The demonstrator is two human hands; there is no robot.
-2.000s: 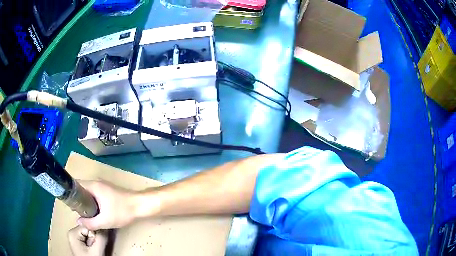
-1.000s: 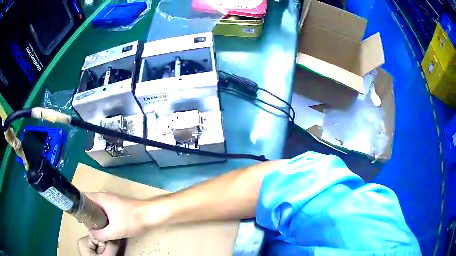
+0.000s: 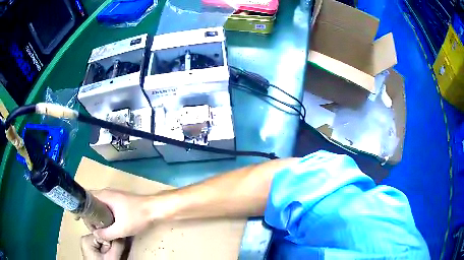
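My right hand is closed around the tan grip of the electric screwdriver, a dark cylinder with a pale label, tilted with its cable end up and to the left. My left hand is curled just below the grip, cut by the bottom edge; what its fingers hold is hidden. The screwdriver's bit is hidden too. Both hands are over the cardboard work sheet, which bears small dark specks. No device shows under the hands.
Two screw feeders stand beyond the sheet, with the black screwdriver cable crossing over them. A blue unit lies left, another blue unit at the back. A red-lidded tin is behind. An open carton with plastic bags is right.
The view has shifted slightly, so feeders and carton sit a little differently in the picture. My right hand keeps its grip on the screwdriver, and my left hand stays curled below it.
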